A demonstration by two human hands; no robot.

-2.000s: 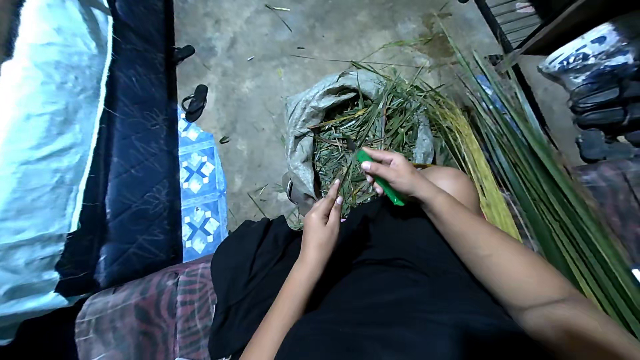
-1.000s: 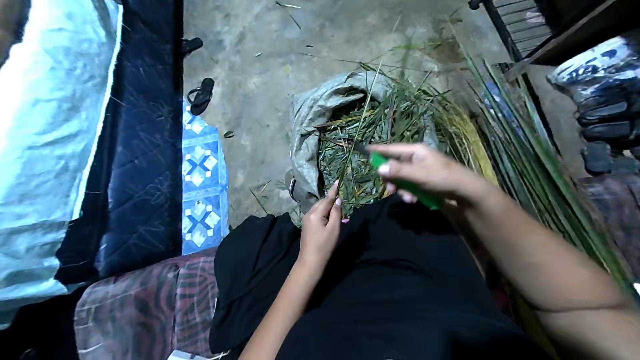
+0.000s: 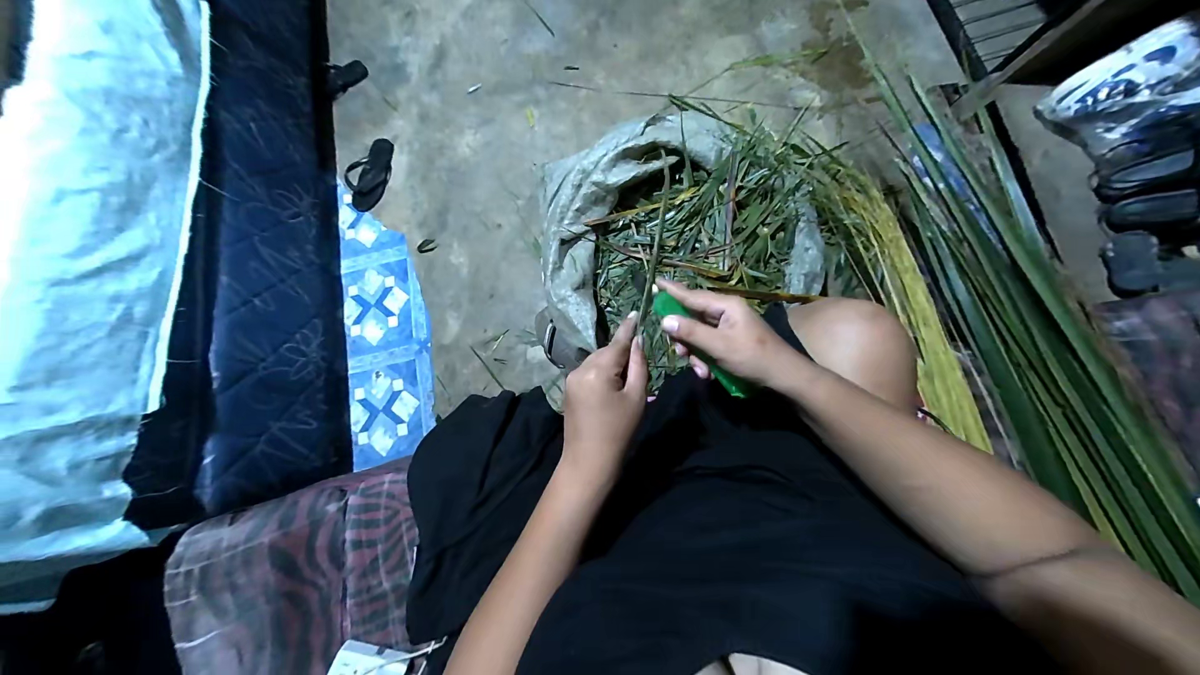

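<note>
My left hand [image 3: 607, 384] pinches a thin leaf strip [image 3: 660, 225] between thumb and fingers; the strip points up over an open woven sack [image 3: 572, 216]. Close on its right, my right hand [image 3: 727, 337] is closed around the green handle [image 3: 729, 381] of a tool, probably a knife, whose blade I cannot make out against the strip. Green leaf cuttings [image 3: 750, 216] fill the sack and spill over its right rim. Long green leaves [image 3: 1041, 375] lie to the right, beside a yellowish bundle of strips [image 3: 923, 309].
Black sandals [image 3: 371, 174] lie on the concrete floor [image 3: 469, 122] at the left, by a blue patterned mat [image 3: 380, 328] and a dark quilted pad [image 3: 272, 281]. Shoes [image 3: 1158, 187] and a plastic bag [image 3: 1125, 75] are at the upper right. Scraps of leaf are scattered about the floor.
My right hand, a little to the right and blurred one second ago, is now back close beside my left hand. My left hand keeps its pinch on the strip in about the same place.
</note>
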